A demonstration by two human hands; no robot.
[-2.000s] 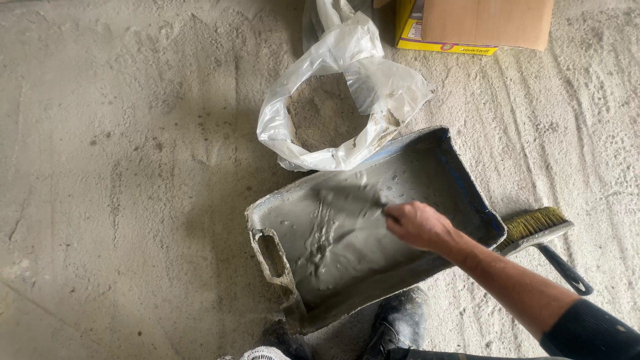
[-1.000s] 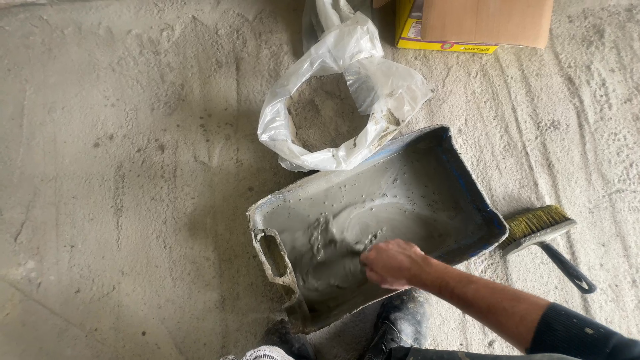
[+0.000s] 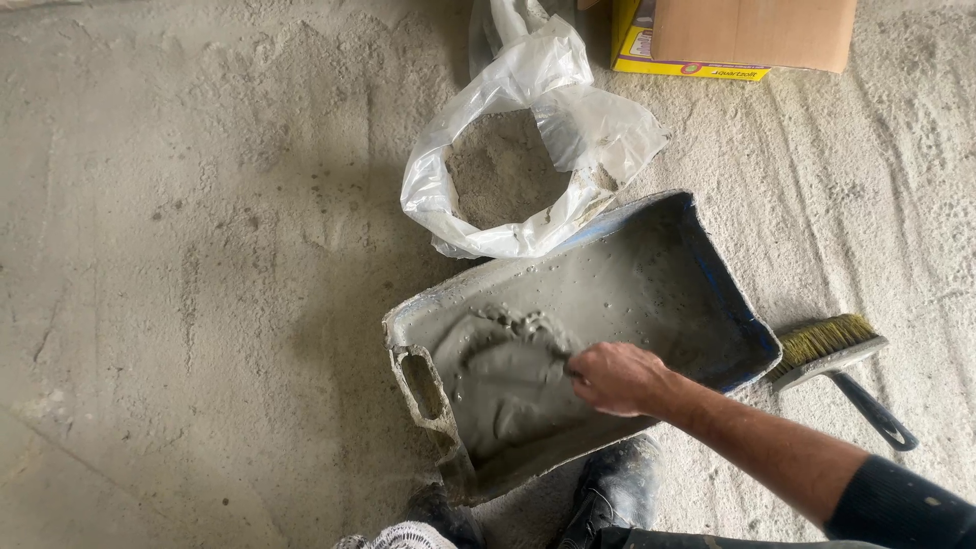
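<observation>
My right hand (image 3: 619,379) is closed in a fist over the wet grey mortar (image 3: 526,366) in a cut-open plastic container (image 3: 736,297). It seems to grip the end of a tool, most of which is sunk in the mortar or blurred, so its kind cannot be told. Ridges and small lumps stand in the mortar to the left of the fist. An open clear plastic bag (image 3: 435,179) of grey powder (image 3: 503,168) leans at the container's far edge. At the bottom edge a white knitted glove or cloth (image 3: 404,537) shows; whether my left hand is in it is unclear.
On the rough concrete floor (image 3: 191,305), a brush with yellowish bristles (image 3: 827,339) lies against the container's right side. A cardboard box (image 3: 751,30) with a yellow package (image 3: 686,70) is at the top right. My dusty boots (image 3: 618,480) are close to the container's near edge.
My right hand has swept through the mortar, first towards the near side and then a little back up. The ridges in the mortar have changed shape.
</observation>
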